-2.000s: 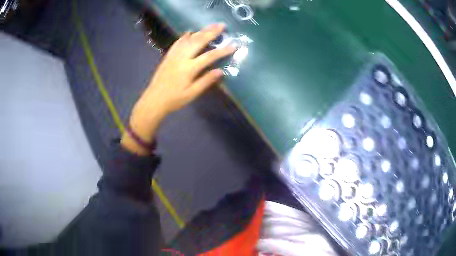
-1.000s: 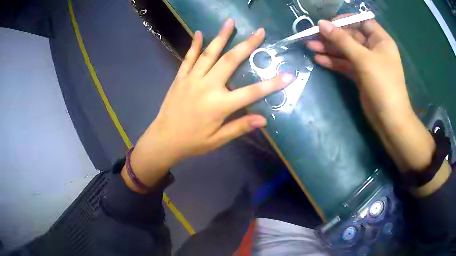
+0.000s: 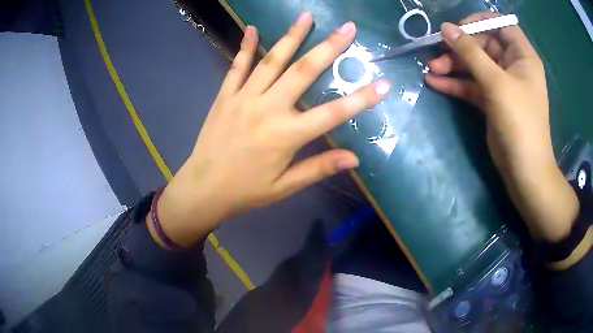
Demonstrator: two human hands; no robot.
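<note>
My left hand (image 3: 266, 123) lies spread over the bench's near edge, its index fingertip on a shiny clear film (image 3: 390, 120). A white ring (image 3: 353, 70) is on the film just beyond my left fingers. My right hand (image 3: 500, 84) holds slim tweezers (image 3: 448, 34) between thumb and fingers. The tweezers' tip is at the right side of the white ring. Whether the tip grips the ring cannot be told. A second white ring (image 3: 415, 25) lies farther back, beyond the tweezers.
The green bench (image 3: 416, 188) has a pale wooden edge running diagonally. A clear tray (image 3: 478, 286) with black round units lies at the lower right, partly behind my right sleeve. Another black unit (image 3: 582, 177) shows at the right rim. The grey floor with a yellow line is at left.
The right hand came into view with the tweezers, and the left hand spread out over the film. In the last second the tweezers' tip has stayed near the front ring; both hands shifted slightly.
</note>
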